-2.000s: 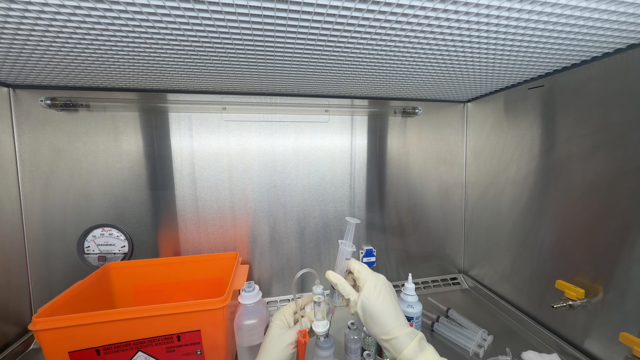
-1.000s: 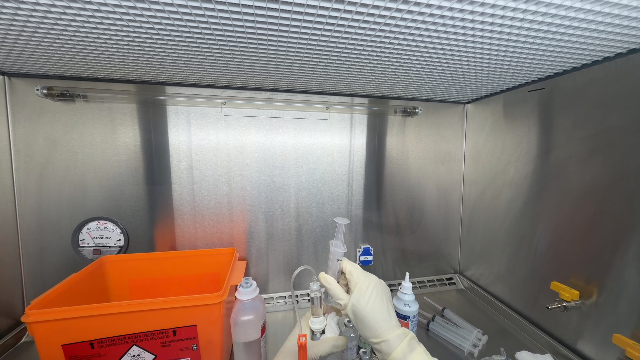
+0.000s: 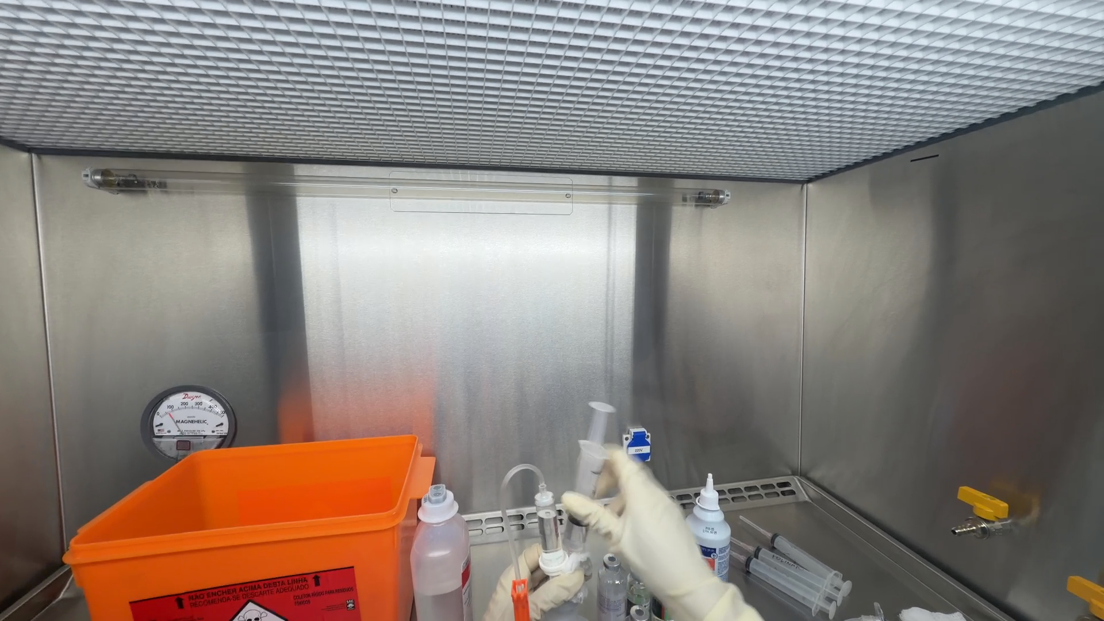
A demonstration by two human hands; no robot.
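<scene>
My left hand, in a cream glove at the bottom centre, is closed around the white lower part of a clear drip chamber. Thin clear tubing loops up from the chamber and down past an orange clip. My gloved right hand holds a large plastic syringe, plunger end up, its plunger partly drawn out. The syringe's lower end is hidden behind the fingers, beside a dark-topped vial. Small glass vials stand between and below the hands.
A large orange sharps bin with a hazard label stands left, a clear plastic bottle beside it. Right of my hands are a white nozzle bottle and several syringes. Steel walls with yellow-handled taps and a pressure gauge enclose the area.
The syringe and my right hand have shifted relative to the drip chamber; a gap now shows between the fingers and the chamber. My left hand still holds the chamber.
</scene>
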